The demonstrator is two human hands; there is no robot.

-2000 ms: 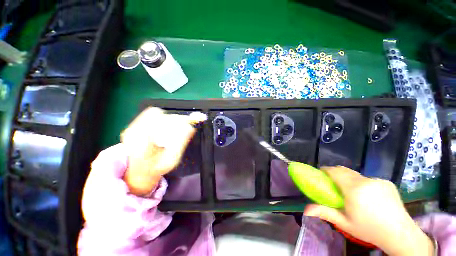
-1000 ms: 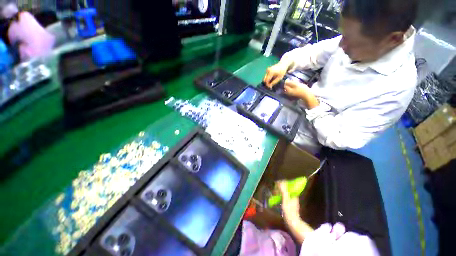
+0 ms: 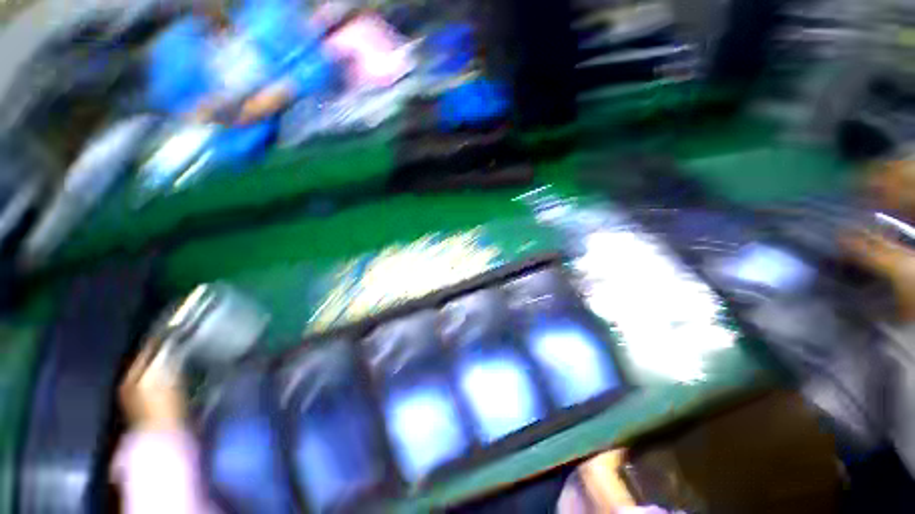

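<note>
The view is strongly blurred. A black foam tray [image 3: 446,298] lies slanted in front of me with several dark glossy phone back covers [image 3: 499,397] in its slots. My left hand [image 3: 156,387] is at the tray's left end, beside or touching the whitish dispenser bottle [image 3: 231,323]; its fingers are too smeared to show a grip. My right hand [image 3: 607,482] is low at the bench's front edge, partly cut off by the picture's bottom. No green-handled tool shows in it, and its fingers are unclear.
A pile of small rings [image 3: 406,276] lies behind the tray. Pale strips [image 3: 652,301] lie to its right. A dark tray stack [image 3: 85,402] stands at far left. Another person's hand [image 3: 888,256] is at the right edge. People in blue and pink are across the bench.
The view has swung back left from the neighbouring worker. My left hand has come into view by the bottle. The green-handled tool, in my right hand before, no longer shows.
</note>
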